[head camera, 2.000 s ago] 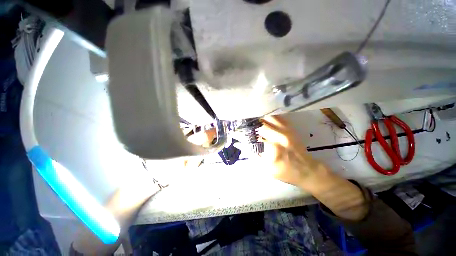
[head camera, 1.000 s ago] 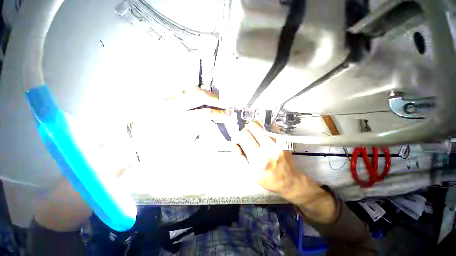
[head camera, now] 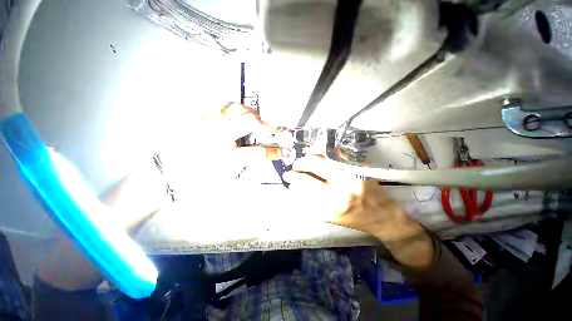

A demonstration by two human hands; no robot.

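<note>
A small dark piece (head camera: 282, 170) lies under the needle area (head camera: 305, 138) of the off-white sewing machine head (head camera: 401, 69). My left hand (head camera: 241, 128) is left of the needle, largely washed out by glare, with its fingertips at the dark piece. My right hand (head camera: 342, 191) is at the near side of the needle, its fingers bent onto the same piece. Both hands press or pinch the piece; the glare hides the exact contact. A narrow dark strip (head camera: 243, 83) stands out beyond my left hand.
Red-handled scissors (head camera: 466, 204) and a wooden-handled tool (head camera: 419, 148) lie right of the needle. A blue-sleeved lamp (head camera: 81, 216) crosses the left side. A blue basket (head camera: 392, 289) is below the table's front edge (head camera: 263, 246). Clear bundled strands (head camera: 188, 24) lie at the back.
The view has swung and the machine head has shifted right in the picture. My left hand, earlier mostly hidden behind the head, now shows beside the needle. The dark piece shows less between the hands.
</note>
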